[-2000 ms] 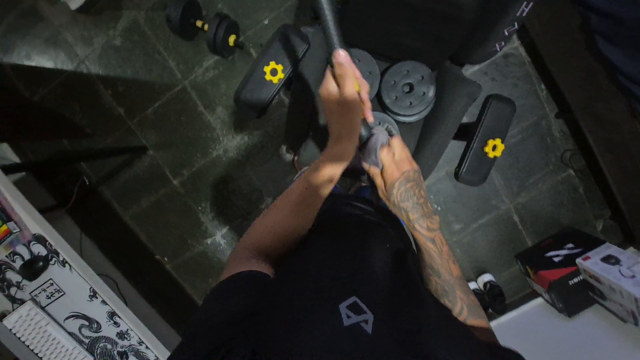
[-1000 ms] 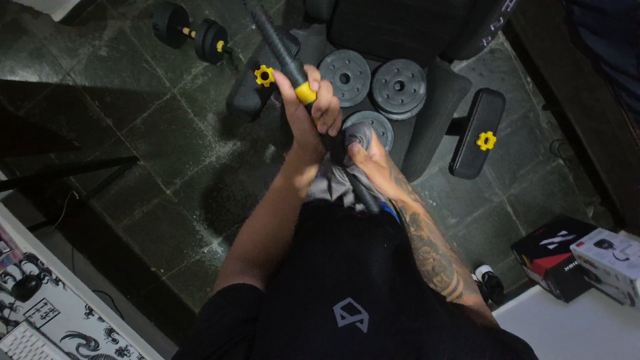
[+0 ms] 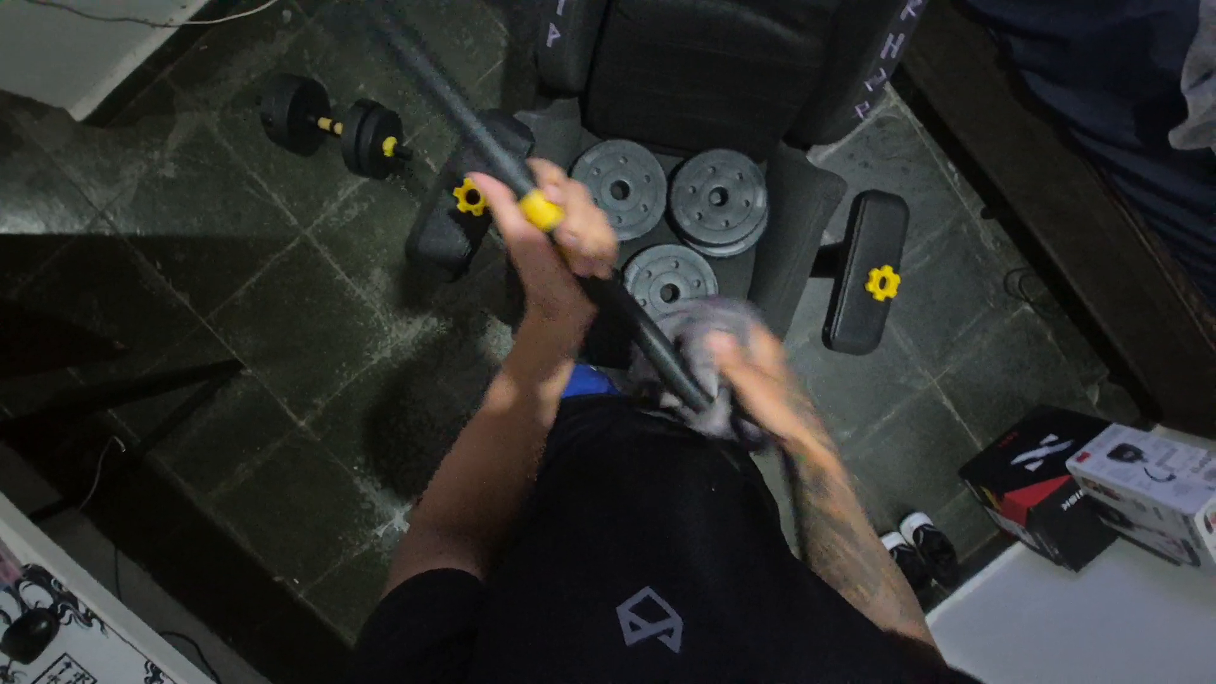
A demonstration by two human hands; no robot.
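Note:
My left hand is closed around a dark bar near its yellow collar. The bar slants from the upper left down toward my torso. At its lower end my right hand, blurred, holds a grey cloth against the bar. Just beyond the cloth, grey weight plates lie on the seat of a black chair: one at the left, a stack at the right and one nearer me.
A black dumbbell stands on the dark tiled floor. The chair has a left armrest and a right armrest with yellow knobs. Boxes and shoes are at the lower right; a desk edge with a mouse is at the lower left.
The cloth has moved along the bar to its lower end, nearer my torso, with my right hand. My left hand still grips the bar by the yellow collar, as one second ago.

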